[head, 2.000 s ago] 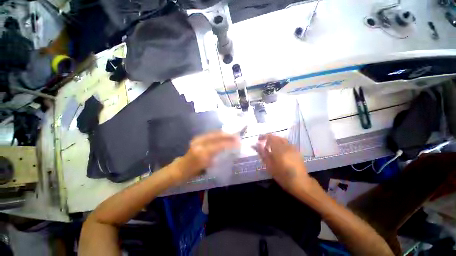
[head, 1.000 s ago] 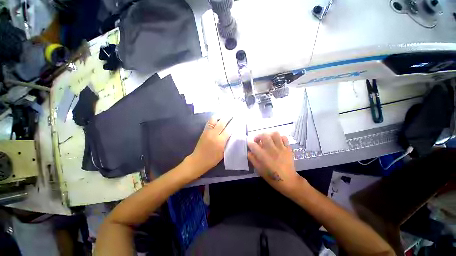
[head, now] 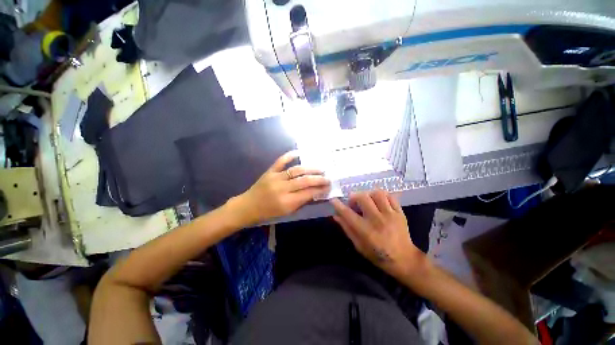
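Note:
A white strip lies at the front edge of the machine table, mostly under my left hand, whose fingers press it flat. My right hand is at the strip's near right end, fingers bent, thumb and index close to its edge; whether it grips the strip is unclear. Glare hides the strip's far end near the needle. The sewing machine stands above, its presser foot washed out by the lamp. Dark grey cut panels lie left of the needle. Pale strips are fanned to the right.
Green-black thread snips lie right of the needle. A dark pouch or cloth is at the far right with a white cable. A measuring scale runs along the table's front. A blue basket and a cardboard box are below.
The view has shifted, so the machine looks larger. My left hand has moved toward the table's front edge and now covers most of the strip. My right hand has also moved nearer the edge.

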